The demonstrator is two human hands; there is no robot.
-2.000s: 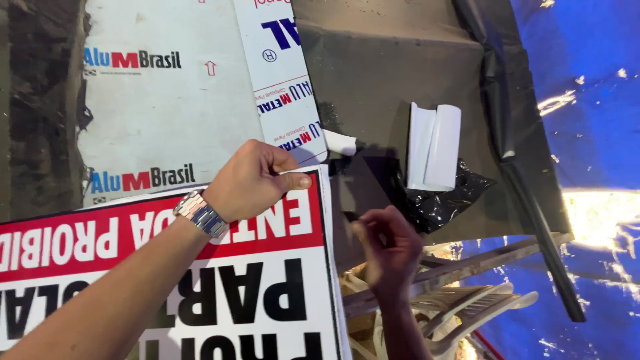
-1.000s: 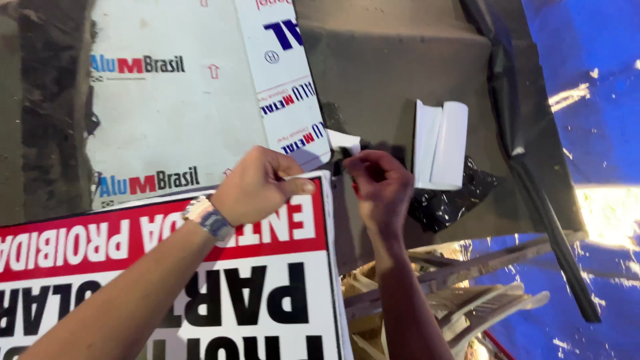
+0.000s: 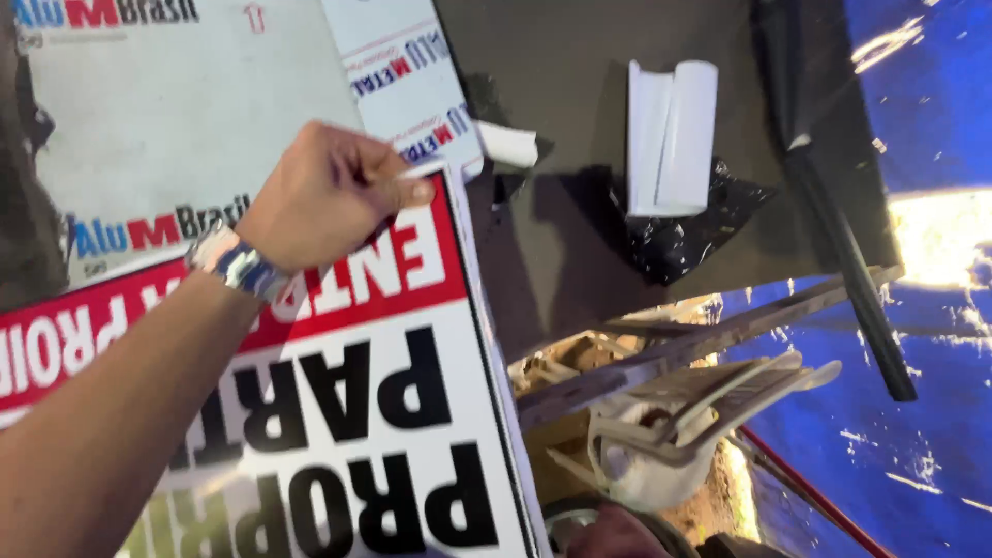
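Observation:
My left hand [image 3: 341, 194], with a metal watch on the wrist, pinches the top right corner of a printed sign [image 3: 473, 341] in red, white and black. Its lettering is upside down in view, and several layers show along its right edge. Partly out of view and blurred, my right hand [image 3: 616, 535] is at the bottom edge beside a dark round object [image 3: 570, 515]; whether it holds anything cannot be told. Past the sign's corner lies a small curled white strip [image 3: 508, 145]. Protective film with printed logos covers flat panels [image 3: 194, 116] behind the sign.
A curled white sheet [image 3: 670, 139] lies partly over crumpled black plastic [image 3: 690, 240] on a dark surface [image 3: 542, 256]. Beyond its edge are a wooden beam [image 3: 620, 380], pale plastic chairs [image 3: 666, 434], a dark tube [image 3: 872, 325] and a blue tarpaulin [image 3: 945, 418].
My right hand has moved from beside the sign's corner down to the bottom edge of view. My left hand still pinches that corner. The view has shifted.

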